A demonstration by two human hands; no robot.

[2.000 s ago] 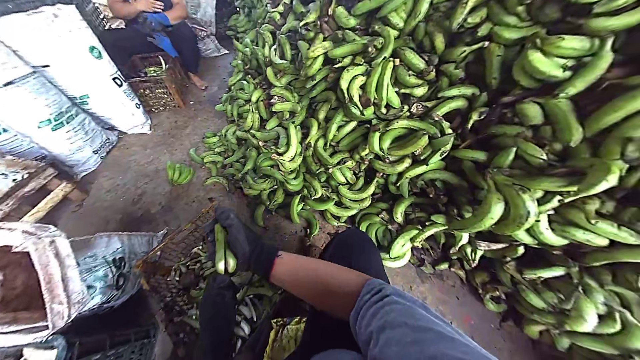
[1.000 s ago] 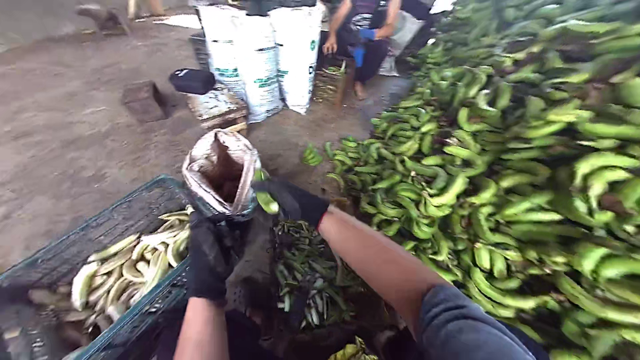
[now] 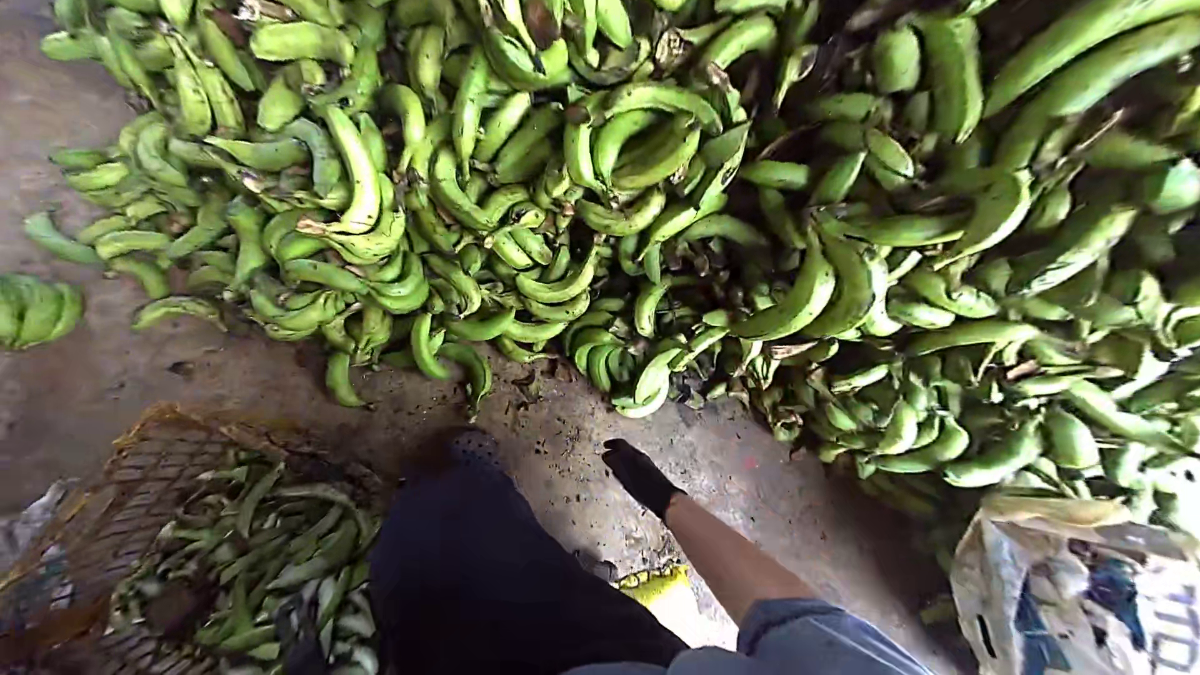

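My right hand, in a dark glove, reaches out over the concrete floor with nothing visible in it. Just beyond its fingers lies the near edge of a large heap of green plantains. My left hand is not clearly made out; a dark gloved shape at the bottom, over the crate of peels, may be part of it. That crate, with mesh sides, stands at the lower left and holds green plantain peels.
A separate bunch of green plantains lies on the floor at the left edge. My dark-clothed leg is between the crate and my right arm. A printed woven sack stands at the lower right, and something yellow is beneath my arm.
The view has swung right toward the heap. My right hand, which held a green plantain by the sack, is now empty over the floor. The crate of peeled plantains has left the view.
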